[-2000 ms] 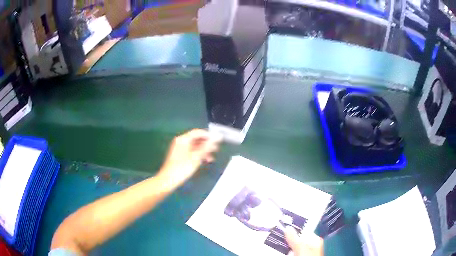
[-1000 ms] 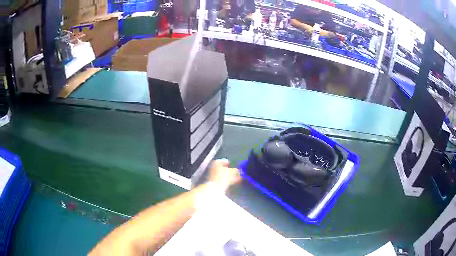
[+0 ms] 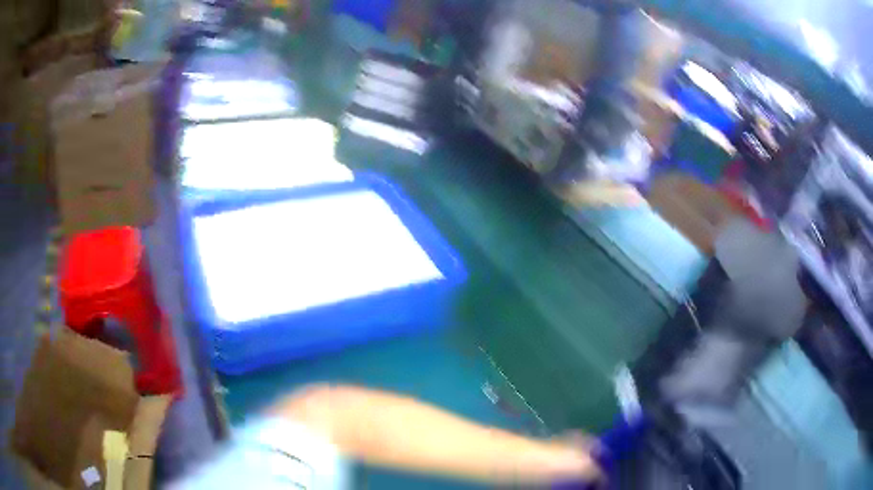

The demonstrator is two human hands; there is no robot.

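Observation:
The picture is blurred and tilted. My left hand (image 3: 577, 461) is at the bottom right, its fingers on the rim of a blue tray (image 3: 622, 442); it seems to grip it. Dark shapes, likely the headphones (image 3: 694, 455), lie at that tray, cut off by the bottom edge. The black retail box (image 3: 675, 311) stands beyond the tray with its grey flap (image 3: 756, 273) raised. My right hand is not in view.
A stack of blue trays (image 3: 330, 330) with a white top (image 3: 311, 251) is on the green bench (image 3: 536, 287), left of centre. More white stacks (image 3: 254, 153) lie behind it. A red stool (image 3: 105, 263), an open carton (image 3: 72, 407) and a large carton (image 3: 105, 148) are on the left.
The view has swung left and tilted, bringing the tray stack and stool in. The headphone tray has shifted to the bottom right edge. The white leaflet under my arm is out of view.

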